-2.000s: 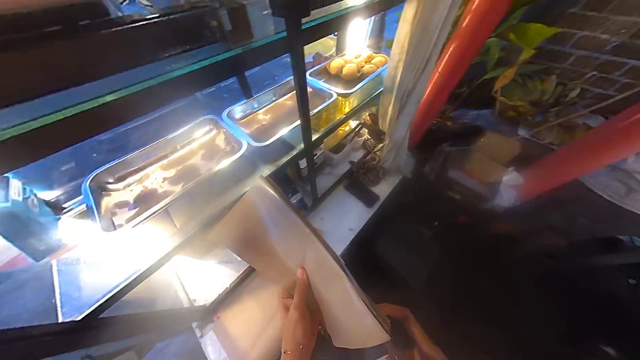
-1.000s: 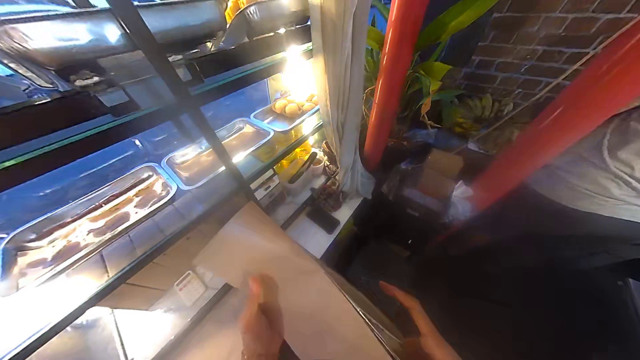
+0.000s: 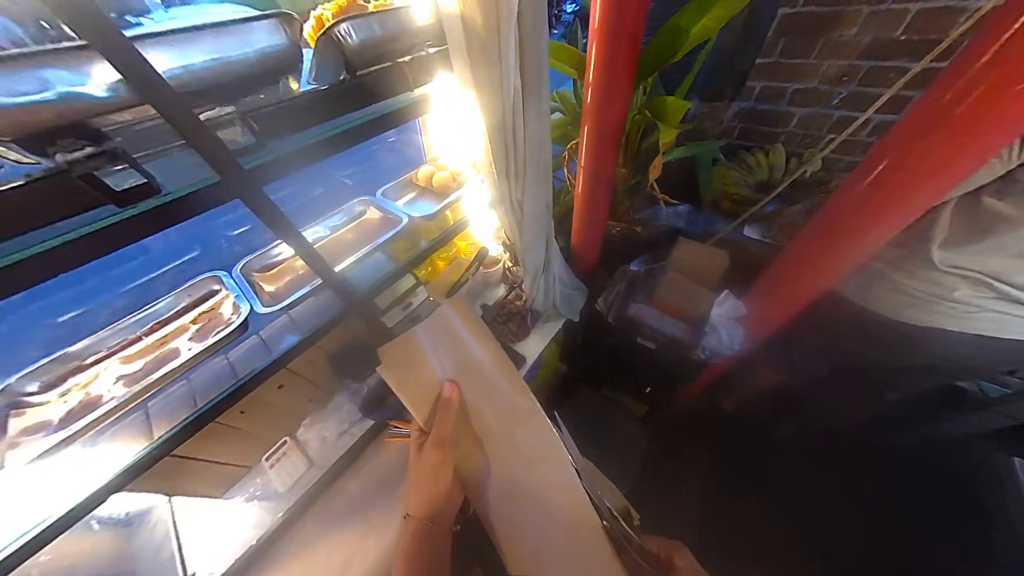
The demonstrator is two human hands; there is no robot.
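My left hand (image 3: 436, 464) grips a stack of brown paper sheets (image 3: 512, 448) near its upper left edge, thumb lying on top. At the stack's lower right edge, my right hand (image 3: 672, 556) shows only in part at the bottom of the view, beside dark, thin layered edges; its fingers are mostly hidden, so its hold cannot be made out. Beyond the paper, behind glass, stand a metal tray of sauced food (image 3: 128, 360), a second metal tray with brown contents (image 3: 320, 248) and a smaller tray holding round items (image 3: 436, 178).
A pale curtain (image 3: 520, 160) hangs by a bright lamp. Two red poles (image 3: 604, 136) stand to the right, near a leafy plant and a brick wall (image 3: 832, 72). An open cardboard box (image 3: 692, 276) lies behind them. At the far right is a person's light-coloured shirt (image 3: 952, 248).
The view has swung right. My left hand now grips the paper near its upper left edge, where a second ago its thumb stood raised over the sheets. My right hand has dropped mostly out of view.
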